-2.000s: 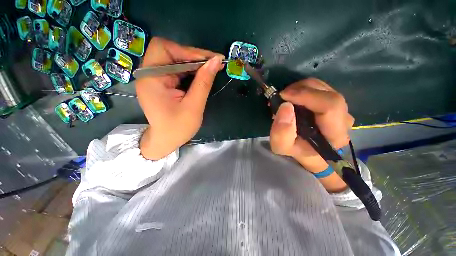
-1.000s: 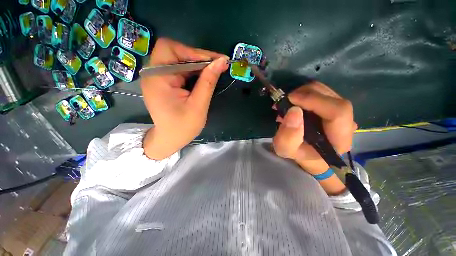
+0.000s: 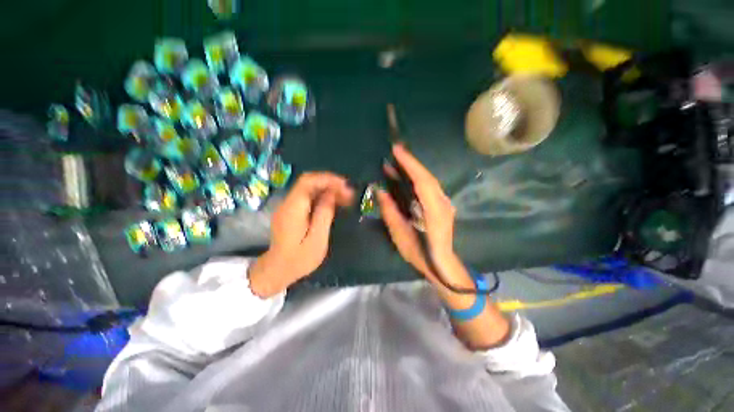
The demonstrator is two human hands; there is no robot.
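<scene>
The picture is blurred. My right hand (image 3: pixel 426 213) holds the soldering iron (image 3: pixel 393 125), its brownish tip pointing up and away from me; its cable loops at the wrist. A small circuit board in its housing (image 3: pixel 369 200) shows edge-on between my hands, close to my right fingertips; whether they touch it is unclear. My left hand (image 3: pixel 308 221) is left of it, thumb and fingers close together; no tweezers can be made out there. Many similar boards in turquoise housings (image 3: pixel 198 117) are clustered at the left.
A round beige pot (image 3: pixel 513 114) with silvery-white bits stands right of the iron. Yellow pieces (image 3: pixel 529 55) lie behind it. Bulky black equipment (image 3: pixel 664 225) is at the right. A green mat (image 3: pixel 547 209) covers the bench; a silvery reel (image 3: pixel 74 181) is at the left edge.
The view has shifted, bringing the pot and black equipment into sight. The iron's tip has swung off the board to point away. The board now shows edge-on, and the tweezers no longer show.
</scene>
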